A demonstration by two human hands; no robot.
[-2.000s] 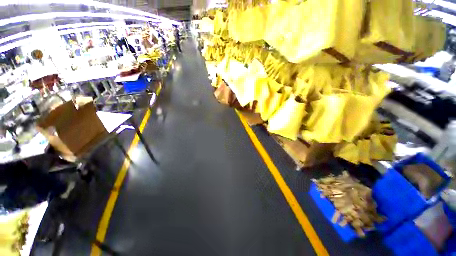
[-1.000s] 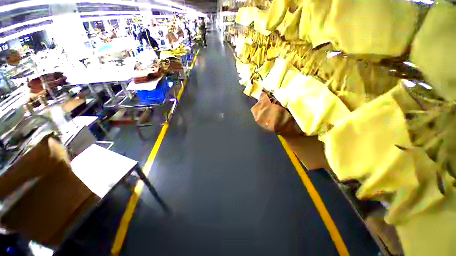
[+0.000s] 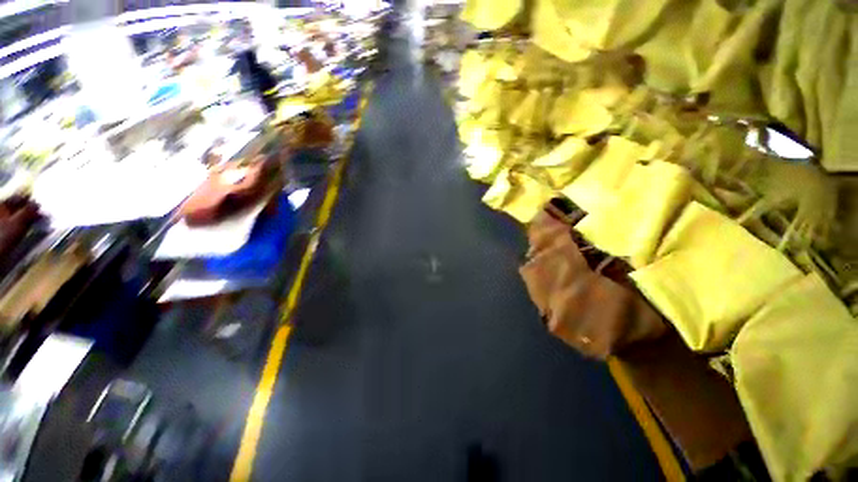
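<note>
Neither of my hands is in view. Yellow pieces (image 3: pixel 691 273) hang in rows along the right side, overlapping, with some lower ones close to the aisle. Brown pieces (image 3: pixel 588 301) hang or lie below the yellow ones at the right, beside the yellow floor line. A flat brown panel or board (image 3: pixel 687 400) is under them at the lower right; its material cannot be told.
A dark grey aisle (image 3: pixel 405 282) runs ahead between yellow lines (image 3: pixel 273 362). At the left, blurred, are a blue crate (image 3: pixel 249 247), a reddish-brown item (image 3: pixel 226 191) on a white sheet, and worktables. A small dark shape shows at the bottom edge.
The view has moved forward along the aisle. The cardboard box and white table at the left have left the picture. The brown pieces and blue crate appear nearer. The left side is more blurred.
</note>
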